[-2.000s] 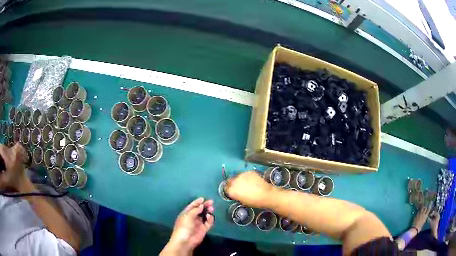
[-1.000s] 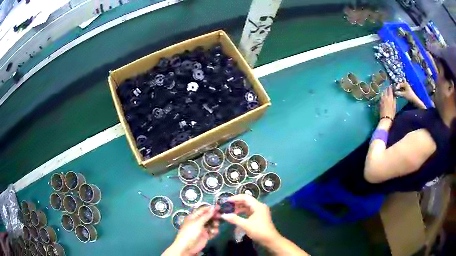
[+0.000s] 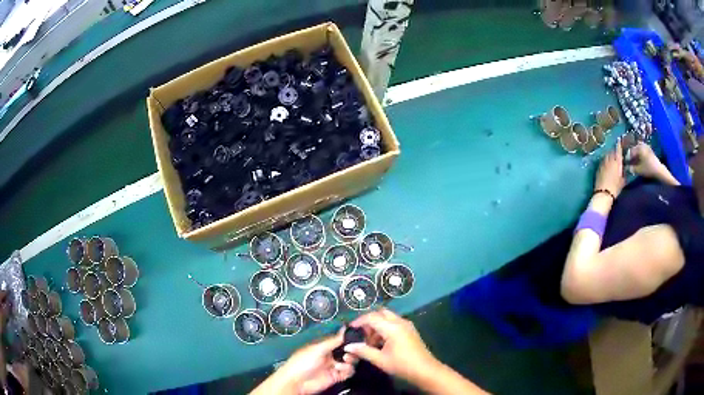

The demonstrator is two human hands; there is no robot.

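My left hand and my right hand are close together at the bench's near edge. Both hold a small black plastic end piece between them; my fingers cover part of it. Just beyond my hands stand several cylinder units in a cluster, tan-grey with pale rims and dark discs with pale centres inside. One cylinder unit at the cluster's left has a thin wire lead sticking out.
A cardboard carton full of black parts stands behind the cluster. More cylinder units stand at left. At right a seated person works by cylinder units, silvery parts and a blue bin.
The view has swung right since the first frame. My right hand has left the cylinder units and joined my left hand at the black piece. Since the second frame, both hands sit slightly lower, clear of the cluster.
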